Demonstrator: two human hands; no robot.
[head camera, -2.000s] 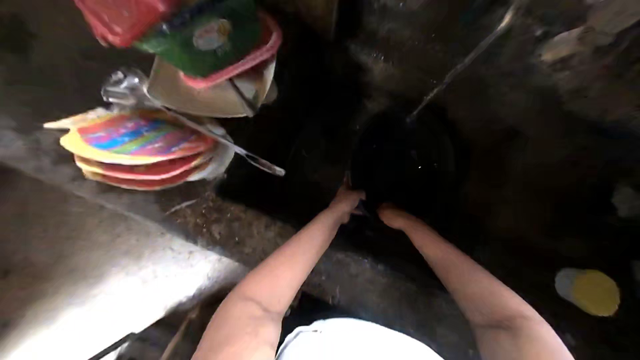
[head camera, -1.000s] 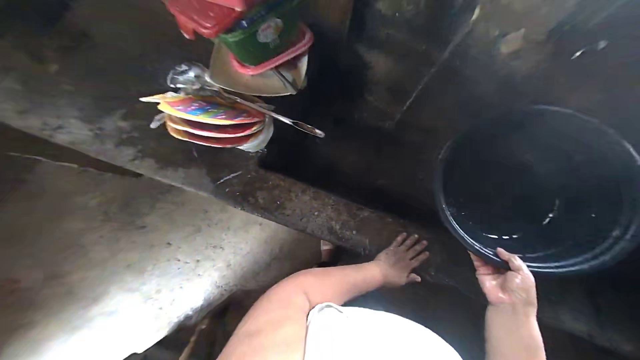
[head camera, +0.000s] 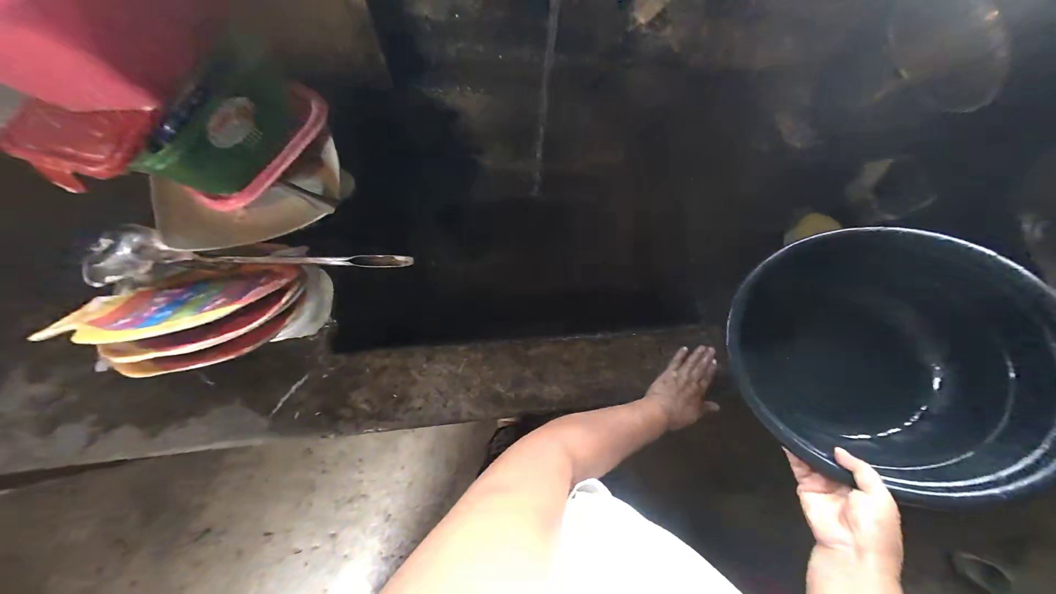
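My right hand grips the near rim of a large round black basin at the right, thumb on the inner side of the rim and fingers beneath. Some bright reflections show on the basin's inside. My left hand is at the right part of the concrete ledge, palm down with fingers apart, just left of the basin; it holds nothing. Beyond the ledge lies a dark sunken area, with a thin stream of water at its top.
At the left stand stacked colourful plates, a metal ladle, a beige bowl, a green container with a pink rim and a red plastic container. A yellow item shows behind the basin. Pale floor lies below the ledge.
Two seconds ago both hands were together in the dark area. Since then my right hand has brought the basin to the right, and my left hand has come away to the ledge.
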